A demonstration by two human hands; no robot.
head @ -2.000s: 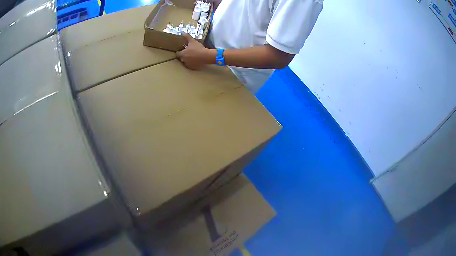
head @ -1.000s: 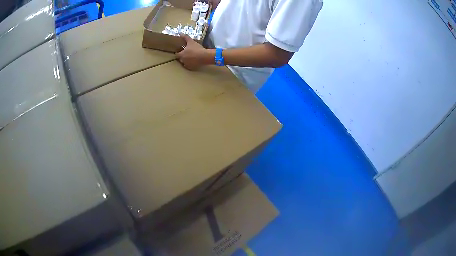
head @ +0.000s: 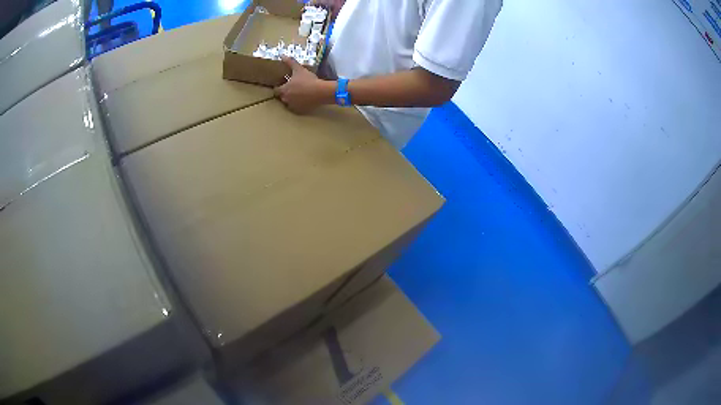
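Note:
A large closed brown shipping carton lies nearest in front of me, with clear tape on its edges. Another closed carton touches its far side. More taped cartons stand along the left. Below the nearest carton, a brown carton panel shows a dark slanted bar and black print. A shallow carton tray of small white pieces is held over the far carton by another person's hands. Neither of my hands is in the picture.
A person in a white shirt with a blue wristband stands beyond the cartons. Glossy blue floor runs along the right, beside a white wall. A blue frame shows at the upper left.
The view has shifted very slightly. The person's hand and the shallow tray have moved slightly left in the picture. The cartons have not visibly moved.

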